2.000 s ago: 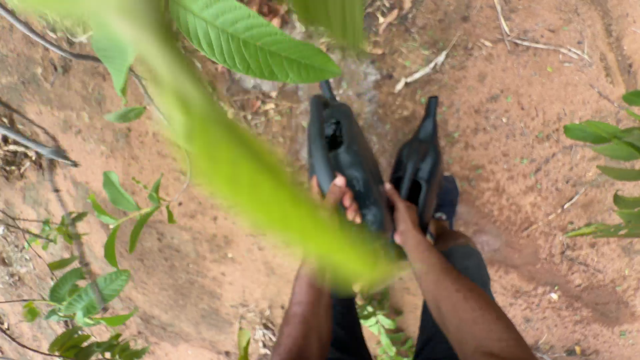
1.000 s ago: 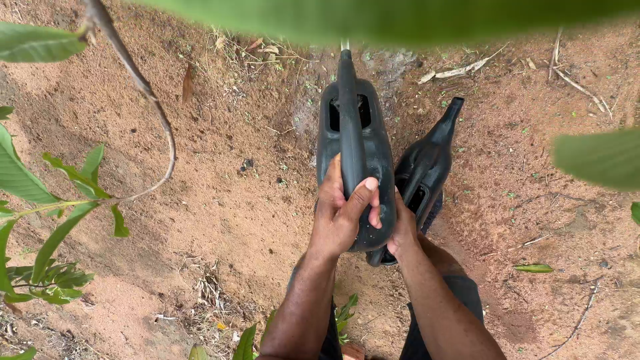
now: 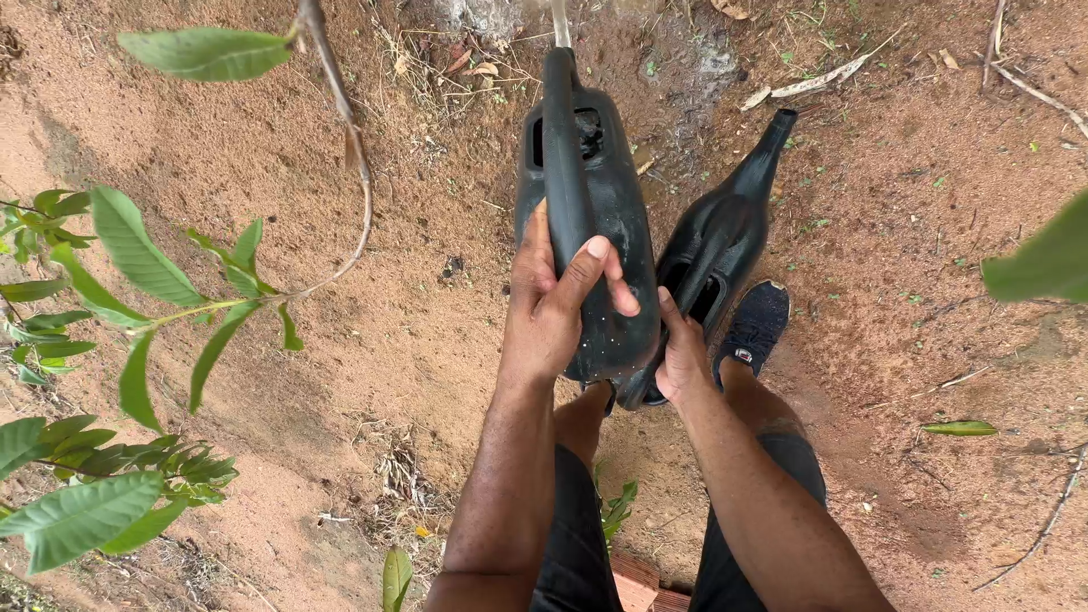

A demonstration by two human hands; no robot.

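In the head view a black plastic watering can point(image 3: 616, 195) is tipped forward, a stream of water point(image 3: 561, 24) leaving its spout at the top. My left hand point(image 3: 565, 293) is wrapped around its long handle, thumb on top. A second black plastic watering can point(image 3: 722, 225) lies to the right, its narrow spout pointing up and right. My right hand point(image 3: 682, 348) is at the rear of this can, beside its handle; its fingers are mostly hidden, so its hold cannot be told. The rear ends of the two cans overlap in view.
Leafy branches point(image 3: 340, 110) reach in from the left, and a blurred leaf point(image 3: 1041, 263) hangs at the right. Wet soil and dry leaves point(image 3: 476, 68) lie near the poured water. My shoe point(image 3: 756, 323) stands beside the second can. A brick point(image 3: 636, 582) shows between my legs.
The first can has turned from leaning left to nearly straight, and water now shows clearly at its spout. A blurred leaf that crossed the view has left the middle.
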